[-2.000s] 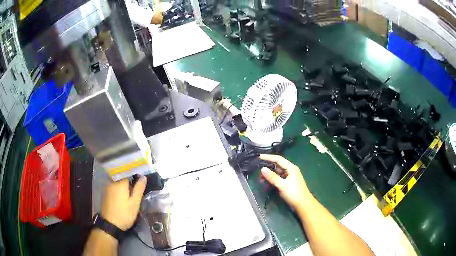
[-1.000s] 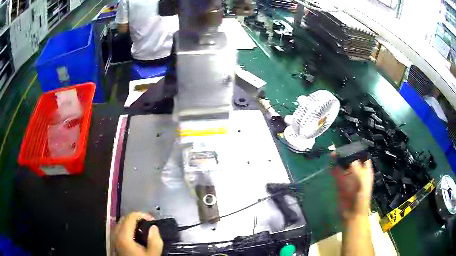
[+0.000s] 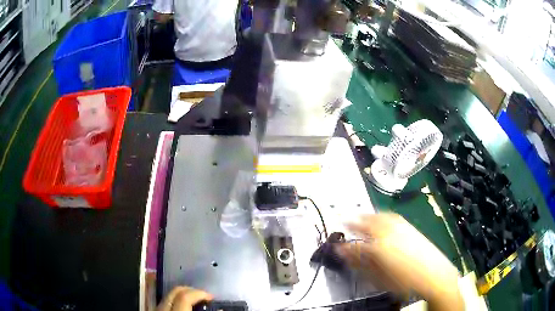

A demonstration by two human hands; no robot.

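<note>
A black power adapter [image 3: 275, 196] sits in the welding fixture under the silver ultrasonic horn [image 3: 298, 115]; its cord runs to the right. My left hand [image 3: 184, 299], cut off by the bottom edge, holds another black adapter [image 3: 226, 305]. My right hand [image 3: 380, 249] is blurred over the right of the base plate [image 3: 204, 243], beside a black cord bundle [image 3: 330, 250]; its grip cannot be told. The clamp bar [image 3: 283, 267] with its round ring lies in front of the fixture. Clear plastic film [image 3: 236, 215] is left of the fixture.
A white fan [image 3: 404, 155] stands right of the press. Black housings [image 3: 481, 200] are heaped on the green bench behind hazard tape [image 3: 505, 270]. A red basket [image 3: 45, 161] and blue bin [image 3: 97, 51] are at left. A person in white [image 3: 205, 30] is beyond the press.
An adapter now lies in the fixture. My right hand has come left from beside the heap to the plate. My left hand is lower in view, still with an adapter.
</note>
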